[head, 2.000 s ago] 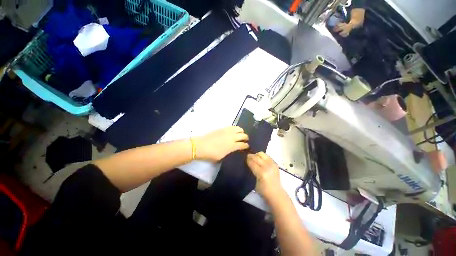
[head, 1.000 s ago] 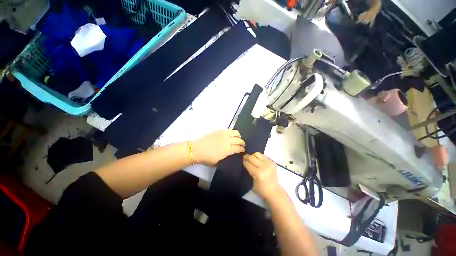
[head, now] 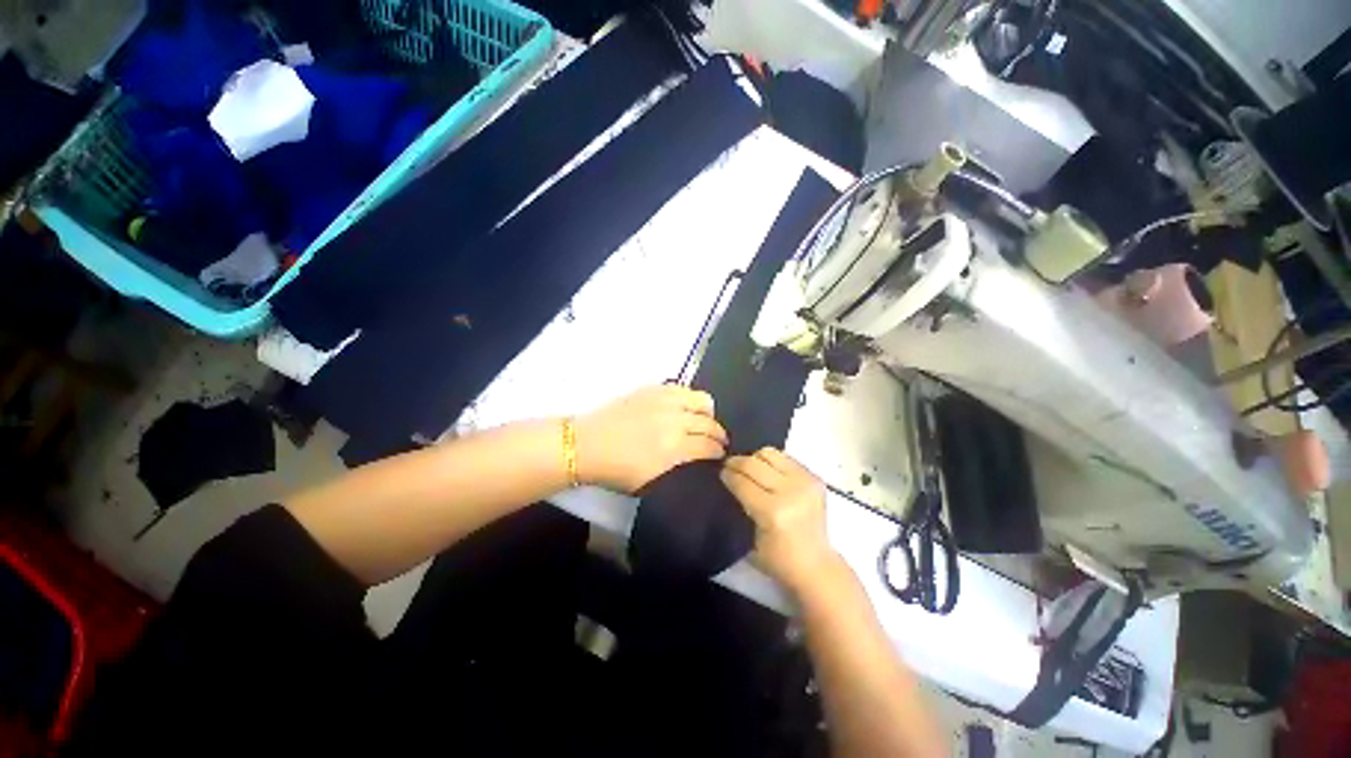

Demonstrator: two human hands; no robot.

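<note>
A dark fabric strip [head: 753, 341] runs under the needle area of the off-white sewing machine [head: 1067, 385], and its far end shows beyond the head. My left hand [head: 652, 437] lies on the strip's left edge in front of the needle, fingertips bent onto the cloth. My right hand [head: 776, 504] is close beside it, with fingers pinching the cloth's edge. Dark cloth [head: 689, 521] bulges between my hands and hangs toward my lap. The needle and presser foot are too small and blurred to tell apart.
Two wide dark strips [head: 534, 274] lie on the white table [head: 652, 252] at the left. Black-handled scissors [head: 925, 555] lie beside the machine. A turquoise basket [head: 163, 289] holds blue cloth. A red basket [head: 45, 615] shows at lower left. Pink thread cones [head: 1163, 304] stand behind the machine.
The strip has moved away from me under the machine head, and its far end now reaches further up the table. My hands stay nearly in place. The other person's hand at the top has left view.
</note>
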